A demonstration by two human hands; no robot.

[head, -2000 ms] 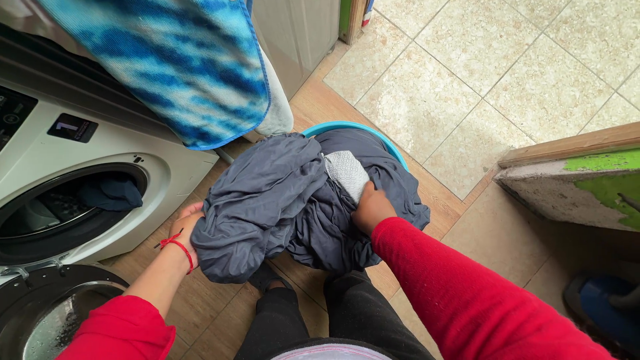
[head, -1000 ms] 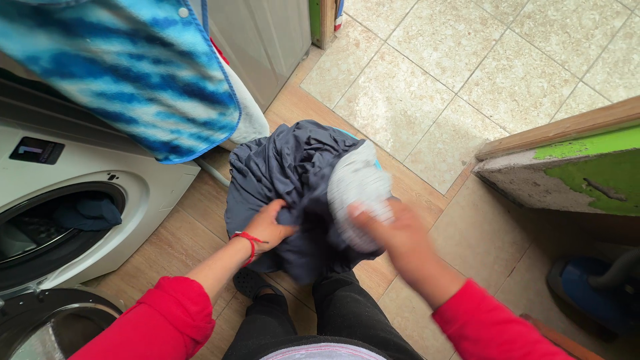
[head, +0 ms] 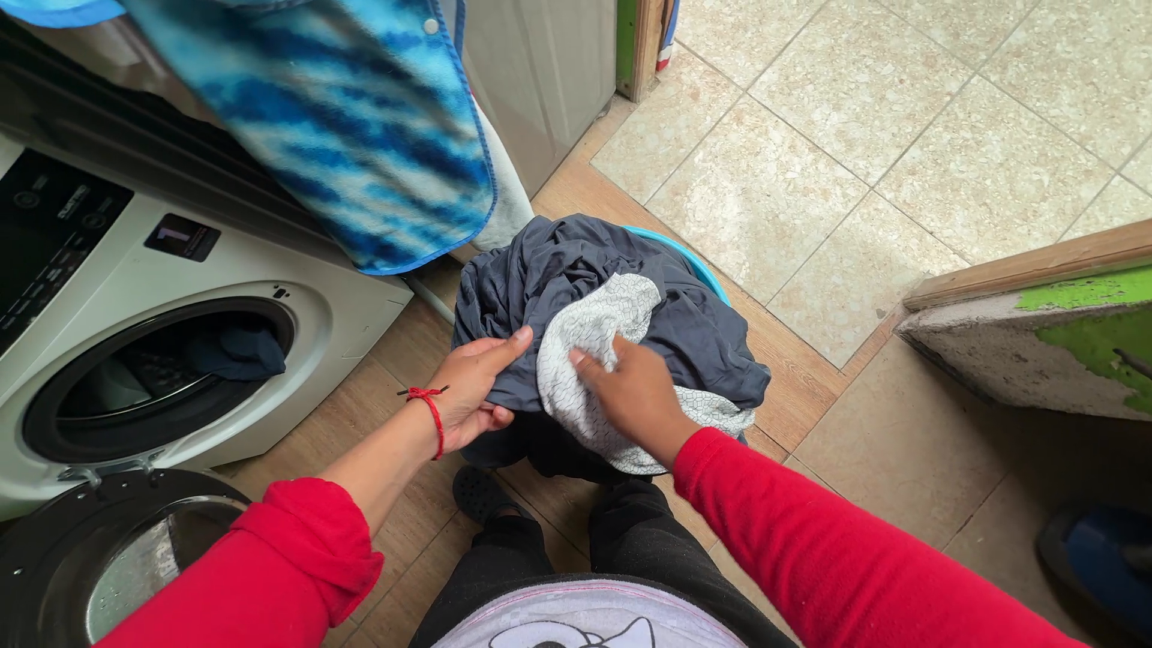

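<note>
A bundle of dark grey cloth (head: 585, 261) lies heaped over a turquoise basin (head: 688, 252), of which only the far right rim shows. White cloth with a fine dark line pattern (head: 585, 333) is spread on top of the bundle. My left hand (head: 477, 387) is at the bundle's left edge, thumb raised, the grey fabric between thumb and fingers. On the white cloth lies my right hand (head: 634, 391), thumb and forefinger apart at its surface; its other fingers are partly hidden, so its grip is unclear.
To the left stands a front-loading washing machine (head: 333, 351), its door (head: 54, 558) swung out and a dark cloth (head: 238, 351) in its drum opening. A blue tie-dye cloth (head: 351, 135) hangs above. A wall end with green paint (head: 1035, 333) juts in at right, above a blue object (head: 1098, 558).
The white patterned cloth now lies spread lower over the front of the bundle; two seconds ago only a small patch showed. My right hand has moved in toward the left hand.
</note>
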